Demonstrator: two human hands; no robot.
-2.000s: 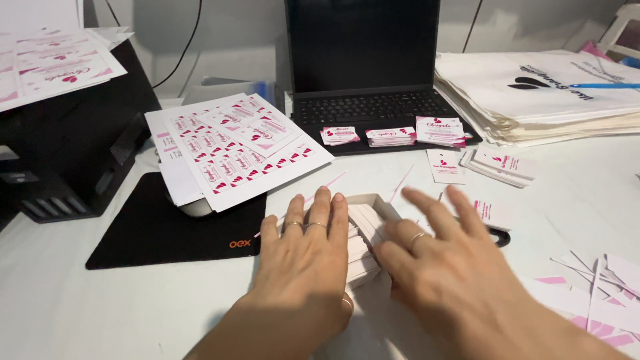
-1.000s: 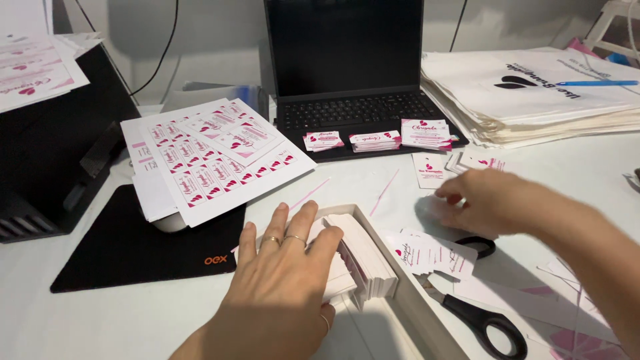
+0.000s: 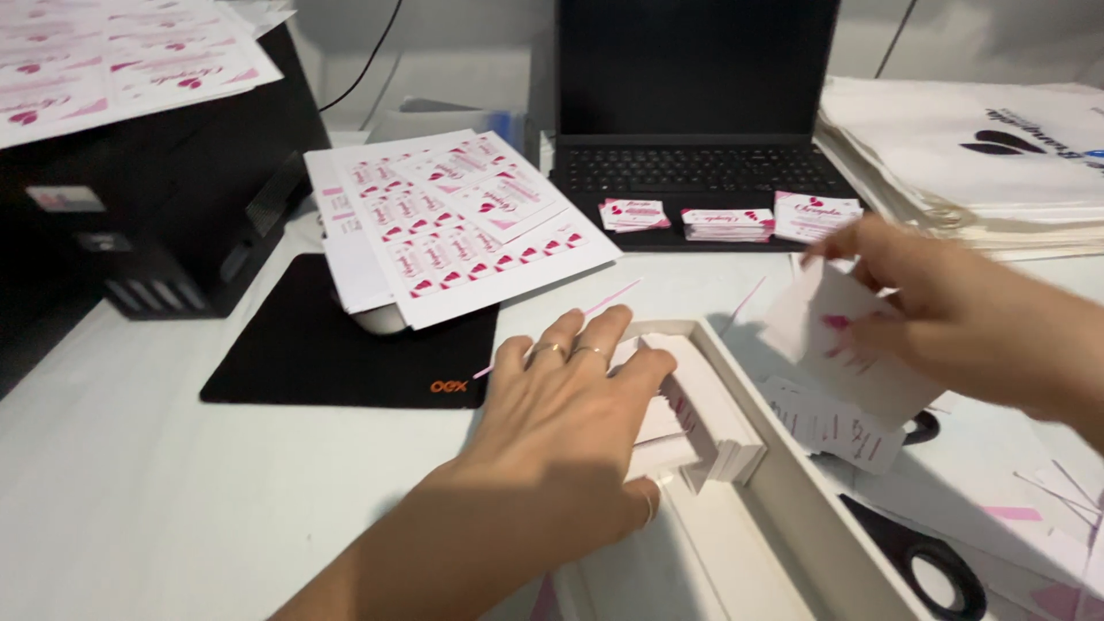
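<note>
My left hand (image 3: 569, 414), with rings on its fingers, rests over the left side of a long white cardboard box (image 3: 802, 483), its fingers spread against small cards. Inside the box's far end stands a tightly packed row of white cards (image 3: 703, 414). My right hand (image 3: 940, 319), slightly blurred, holds a few printed cards (image 3: 837, 345) to the right of the box. Below them, more small printed cards (image 3: 845, 431) lie on the table, partly over black-handled scissors (image 3: 940, 578).
Behind are an open laptop (image 3: 699, 164) bearing card stacks (image 3: 729, 224), and printed sheets (image 3: 483, 216) over a mouse and black mouse pad (image 3: 345, 362). A black printer (image 3: 172, 181) stands left, stacked white printed bags (image 3: 975, 164) right. Paper strips (image 3: 1061, 492) lie at right.
My right hand has moved from over the box to the cards at the right and has picked some up. My left hand stays at the box.
</note>
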